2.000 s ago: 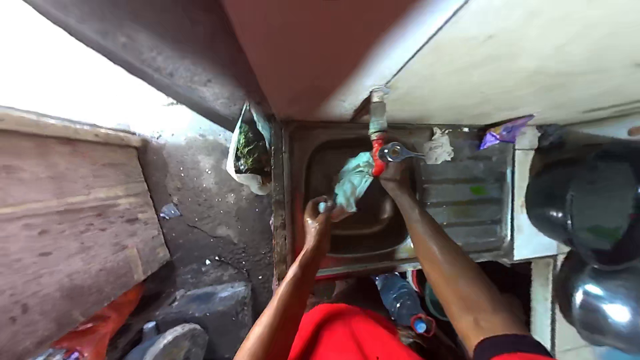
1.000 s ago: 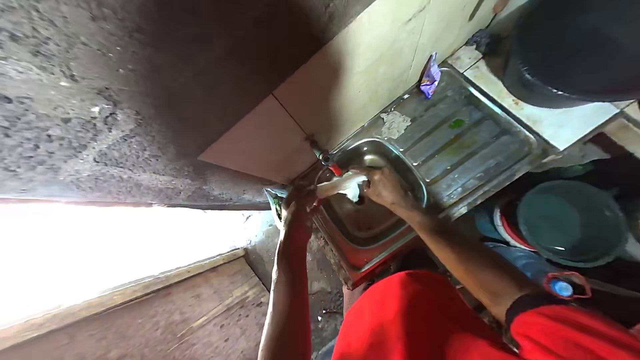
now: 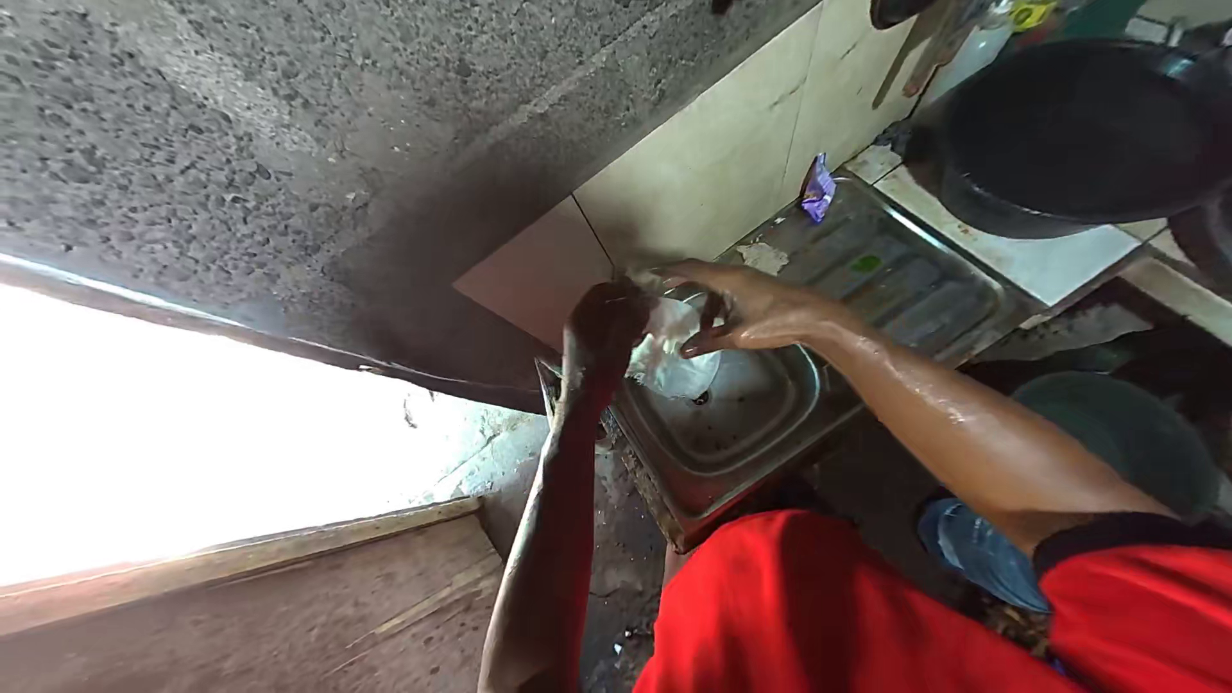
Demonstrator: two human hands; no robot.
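A pale, translucent wet item (image 3: pixel 677 361), perhaps a plastic bag or cloth, hangs over the bowl of the stainless steel sink (image 3: pixel 760 454). My left hand (image 3: pixel 608 318), in shadow, is closed on its upper left part. My right hand (image 3: pixel 756 306) is at its upper right side, wet, with the fingers curved and apart; whether they touch the item cannot be told. The tap is hidden behind my hands. Below the item the drain hole (image 3: pixel 702 397) shows in the sink's floor.
Right of the bowl lies the ribbed drainboard (image 3: pixel 900 274), with a purple wrapper (image 3: pixel 818 189) at its back edge. A large black basin (image 3: pixel 1088 135) stands on the tiled counter. Below are a dark green bucket (image 3: pixel 1116 423) and a blue plastic bottle (image 3: pixel 982 553). A wooden panel (image 3: pixel 260 616) is at lower left.
The view has swung round and tilted. My right hand was closed on the pale item a second ago; its fingers are now spread. The item now hangs wider over the bowl.
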